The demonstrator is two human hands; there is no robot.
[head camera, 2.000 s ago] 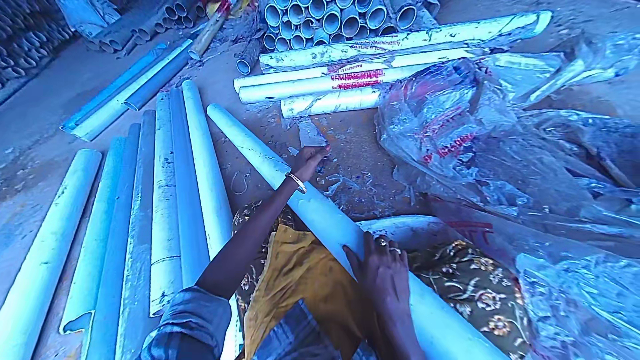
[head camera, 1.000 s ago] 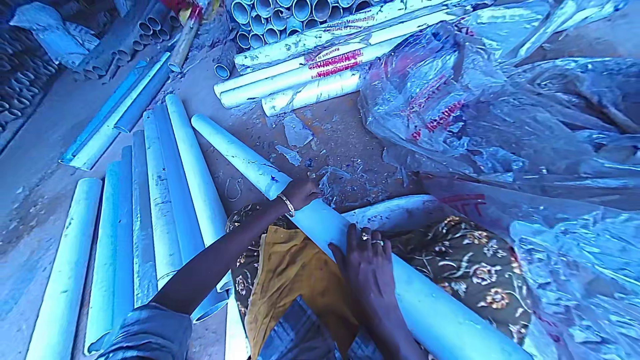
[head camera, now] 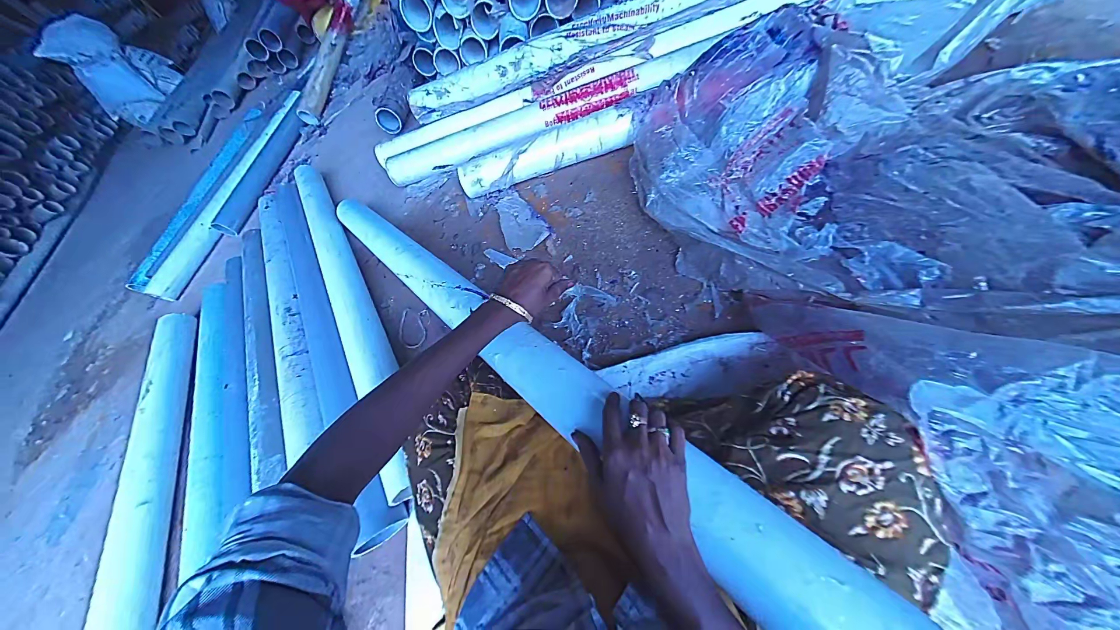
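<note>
A long white plastic pipe (head camera: 560,381) lies slantwise across my lap, its far end at the upper left. My left hand (head camera: 532,289) is at the pipe's far side, fingers curled, the wrist with a bangle resting over the pipe; whether the fingers hold anything cannot be made out. Spread flat on the pipe nearer to me is my right hand (head camera: 639,446), with rings on its fingers. Bits of torn plastic film (head camera: 523,223) lie on the floor just beyond my left hand. Another white pipe (head camera: 700,363) shows behind the long one, partly under the film.
Several pipes (head camera: 144,472) lie side by side at the left. Film-wrapped pipes (head camera: 547,153) with red print lie ahead, before a stack of pipes (head camera: 477,26). A heap of clear plastic film (head camera: 840,175) covers the right side. More pipes (head camera: 223,192) rest at the upper left.
My left hand was open over the floor beyond the pipe two seconds ago; it then came to the pipe, and is now curled just past its far edge. My right hand has stayed on the pipe.
</note>
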